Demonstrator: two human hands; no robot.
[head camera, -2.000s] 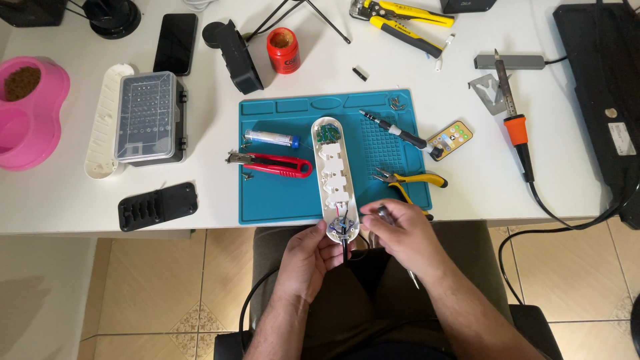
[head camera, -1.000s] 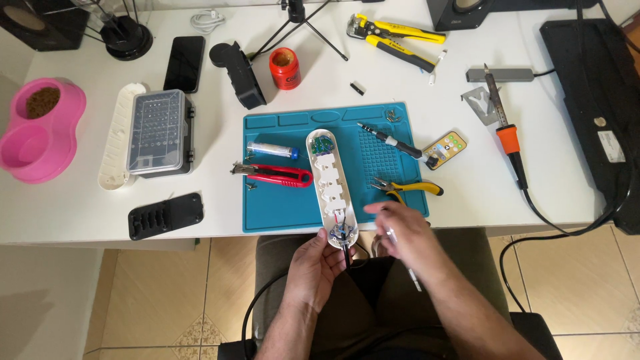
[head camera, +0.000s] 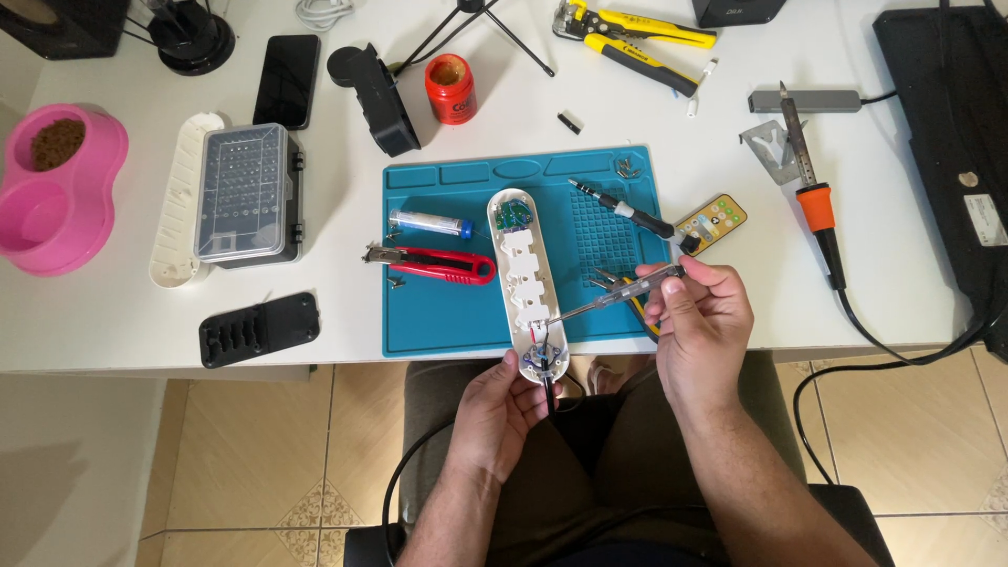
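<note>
My left hand (head camera: 496, 409) grips the lower end of an opened white power strip housing (head camera: 510, 299), which lies partly over a teal silicone work mat (head camera: 449, 315). Inside the housing are a green circuit board (head camera: 513, 214) at the far end and red and dark wires near my hand. A black cable (head camera: 550, 394) leaves its near end. My right hand (head camera: 701, 331) holds a small screwdriver with a translucent handle (head camera: 630, 289), its tip at the wires inside the housing. Yellow-handled pliers (head camera: 639, 311) lie partly hidden behind that hand.
On the mat are a red utility knife (head camera: 445, 265), a solder tube (head camera: 431, 223), a precision screwdriver (head camera: 626, 211) and loose screws (head camera: 628, 168). A soldering iron (head camera: 811, 197) lies right, beside a remote control (head camera: 713, 224). Left are a clear-lidded case (head camera: 244, 193) and a white cover (head camera: 177, 205).
My right hand has turned the screwdriver from pointing down toward my lap to pointing left, and its tip has come to the housing. My left hand keeps its hold on the housing.
</note>
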